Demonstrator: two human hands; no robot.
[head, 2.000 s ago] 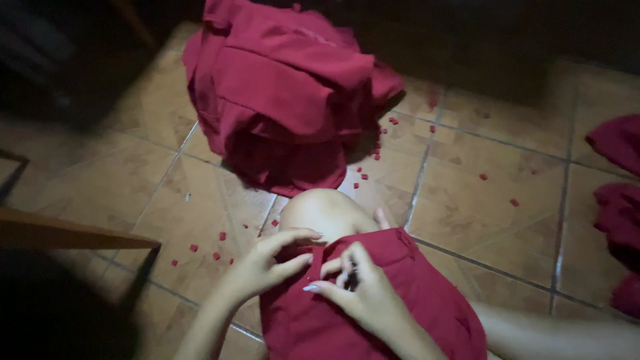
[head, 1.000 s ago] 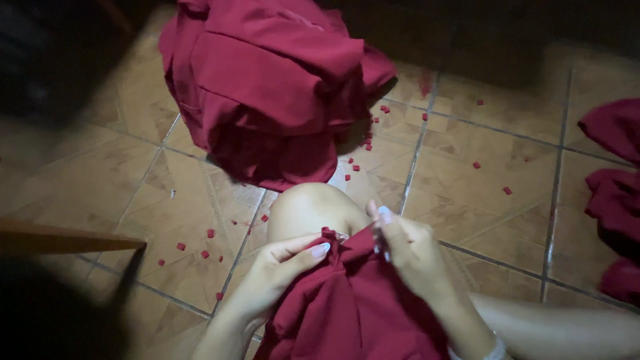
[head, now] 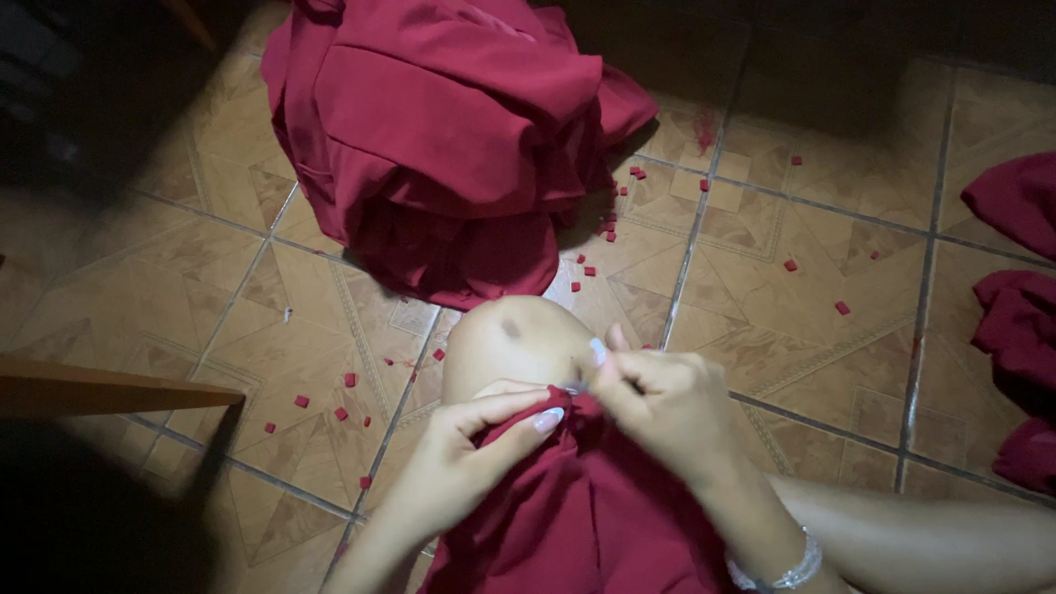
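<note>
A dark red cloth garment (head: 577, 511) lies over my lap, its top edge gathered up near my bare knee. My left hand (head: 487, 445) pinches that edge between thumb and fingers. Just right of it, my right hand (head: 660, 404) is raised at the edge with its fingers curled, blurred by motion. A small shiny thing shows between the hands at the cloth edge, too blurred to name. Whether my right fingers hold it cannot be told. A bracelet is on my right wrist.
Beyond my knee a large heap of dark red cloth (head: 445, 124) sits on the tiled floor (head: 825, 355). Small red scraps (head: 350, 379) are scattered around it. More red cloth (head: 1019, 330) lies at the right edge. A wooden furniture leg (head: 115, 386) juts in from the left.
The garment's edge, lying flatter on my lap two seconds ago, is now bunched up in my left fingers. My right hand has moved up from the cloth to beside that edge.
</note>
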